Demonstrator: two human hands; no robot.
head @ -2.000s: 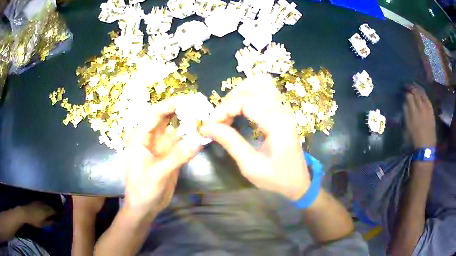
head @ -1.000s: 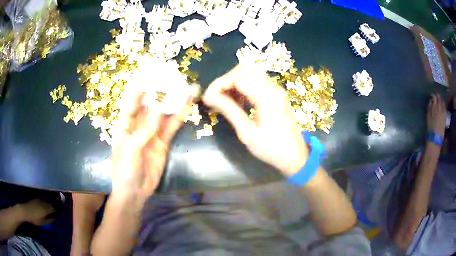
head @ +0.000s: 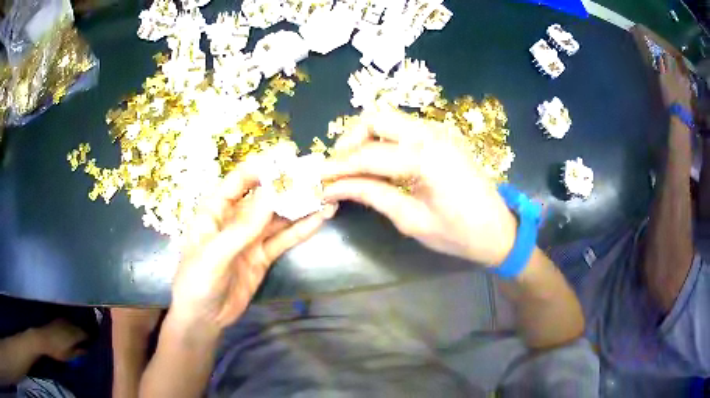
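Note:
My left hand (head: 226, 249) holds a white housing (head: 297, 186) over the near part of the table, with a gold contact showing in its face. My right hand (head: 428, 186) has its thumb and fingers at the right side of the housing; glare hides whether a contact is between them. The left pile of brass contacts (head: 152, 132) lies behind my left hand, partly overexposed. The right pile of contacts (head: 486, 128) lies behind my right hand, which partly covers it.
A cluster of white housings (head: 327, 31) lies beyond the piles. Several spaced housings (head: 553, 118) lie at right. A clear bag of contacts (head: 47, 62) is upper left. A neighbour's hand (head: 671, 78) is at a brown-edged tray (head: 648, 45). Another person's hand (head: 58, 340) is lower left.
The housing has come down and turned in my left hand, and my right hand has closed in against it. The neighbour's hand at right has moved away to the tray.

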